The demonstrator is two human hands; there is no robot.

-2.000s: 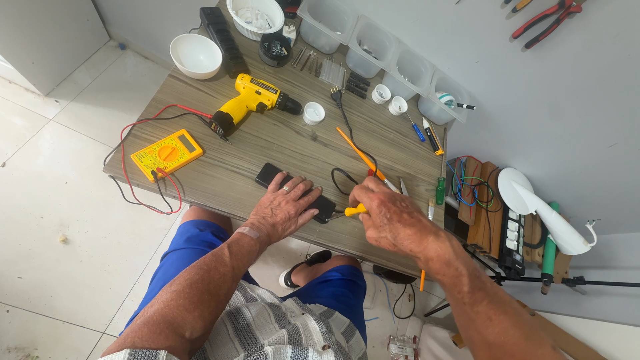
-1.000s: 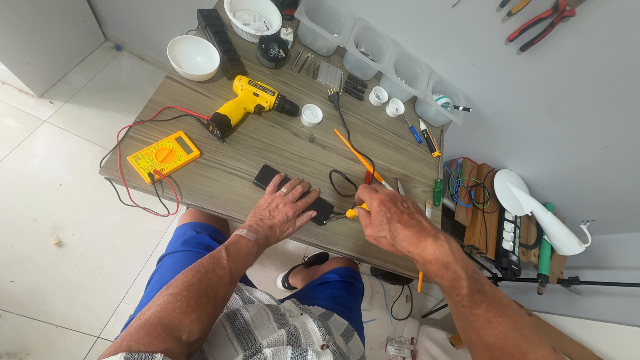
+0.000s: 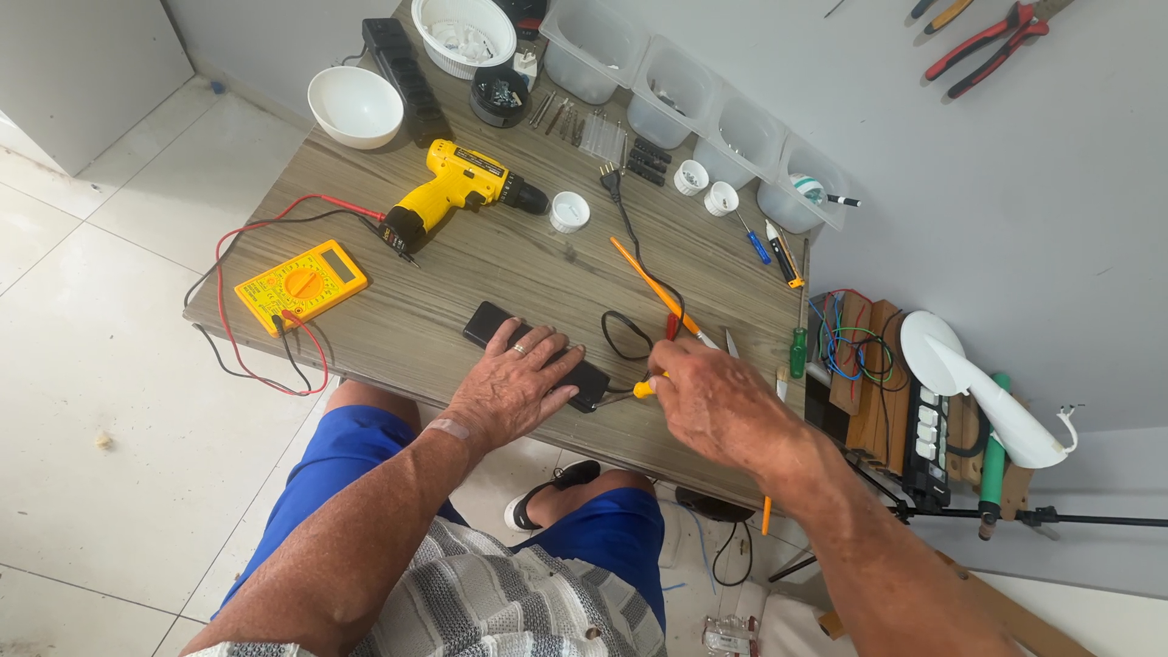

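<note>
A black rectangular device [image 3: 589, 381] lies near the table's front edge, with my left hand [image 3: 516, 383] pressing on its middle, a ring on one finger. My right hand [image 3: 721, 401] grips a screwdriver by its yellow handle [image 3: 644, 388]; the thin shaft points at the right end of the device. Whether the tip touches it is too small to tell. A black power cord [image 3: 630, 219] with a plug runs down the table and loops beside my right hand. An orange-handled tool [image 3: 652, 287] lies past that hand, near a red handle [image 3: 672, 326].
A yellow multimeter [image 3: 303, 285] with leads lies left, a yellow cordless drill [image 3: 456, 187] behind it. Clear bins [image 3: 671, 91], a white bowl [image 3: 356, 108] and a black power strip [image 3: 406, 82] stand at the back. A green-handled screwdriver [image 3: 798, 352] lies at the right edge.
</note>
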